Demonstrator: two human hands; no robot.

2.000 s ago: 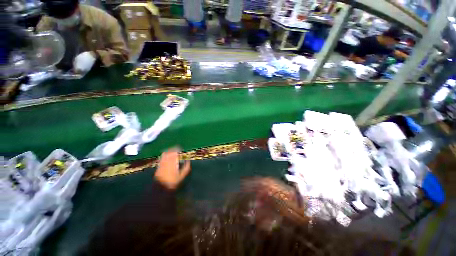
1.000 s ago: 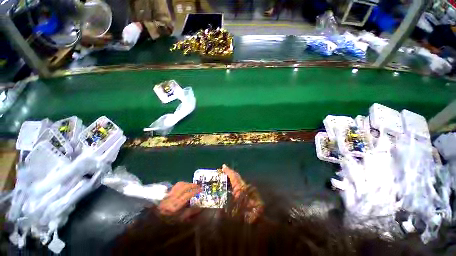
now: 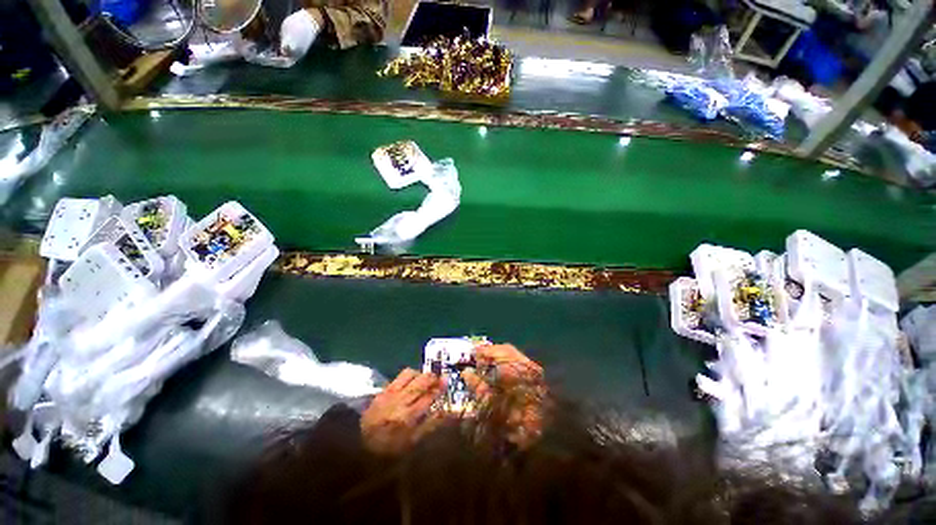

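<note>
An open white socket housing (image 3: 443, 356) lies on the dark green worktop in front of me, with small dark, blue and metallic bits inside. My left hand (image 3: 403, 408) holds its left side, fingers over the lower interior. My right hand (image 3: 511, 388) holds its right side, fingertips over the inside. The fingers hide much of the interior. Hair at the bottom hides the wrists. A bagged power cord (image 3: 306, 367) lies on the worktop left of my left hand; its join to the housing is hidden.
Housings with bagged cords are piled left (image 3: 224, 238) and right (image 3: 818, 269). A single unit (image 3: 401, 164) lies on the green conveyor (image 3: 575, 195). Across it are a gold heap (image 3: 452, 66), blue-and-clear bags (image 3: 731, 101) and a person's gloved hand (image 3: 299, 35). Metal posts stand at both sides.
The view has shifted, and the belt unit appears farther right. Both hands remain on the housing, their fingers now closer together over its inside.
</note>
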